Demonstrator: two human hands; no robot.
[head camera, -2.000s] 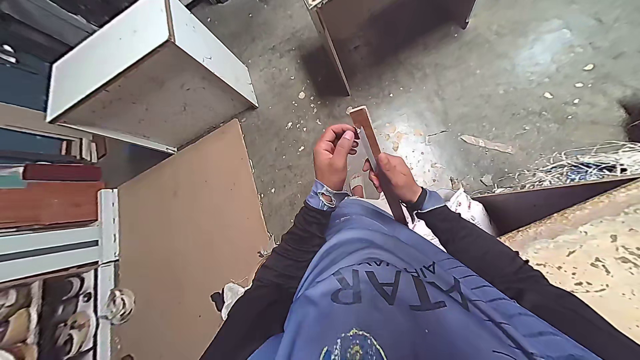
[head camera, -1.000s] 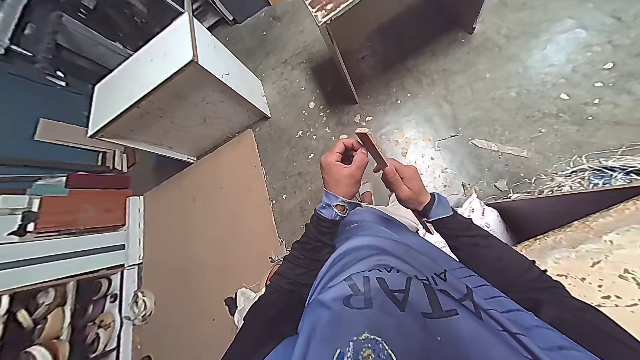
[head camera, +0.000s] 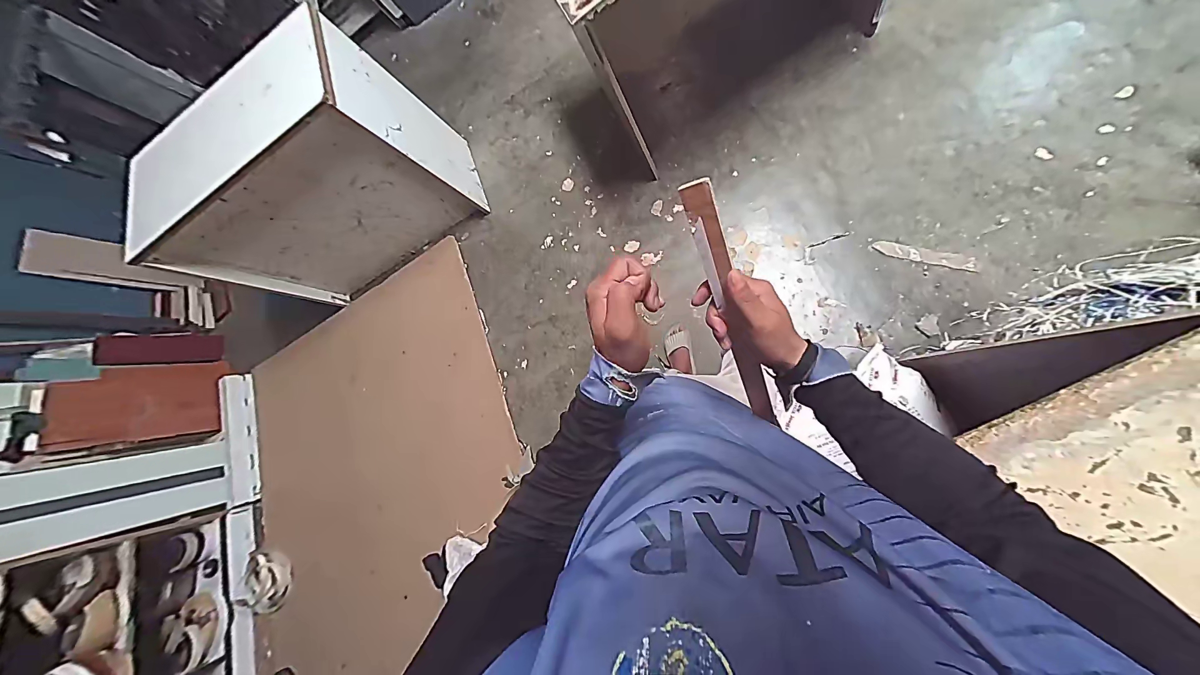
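My right hand (head camera: 761, 321) is closed around a narrow brown wooden strip (head camera: 717, 248), which runs from in front of my shirt up and away over the floor. A pale edge shows along the strip's left side. To the left of it, my left hand (head camera: 621, 314) is raised with curled fingers, apart from the strip. Whether those fingers pinch something small cannot be told.
A white box-like cabinet (head camera: 403, 141) stands at upper left beside a large brown board (head camera: 375, 412). Another panelled piece (head camera: 614, 89) is at the top. Tangled strips (head camera: 1106, 286) and a white sack (head camera: 895, 389) lie at right. Scraps dot the concrete floor (head camera: 525, 234). Shelves (head camera: 122, 600) hold rolls at lower left.
The strip appeared short and mostly hidden a second ago; more of its length shows now. My left hand, close to the strip before, is now farther from it.
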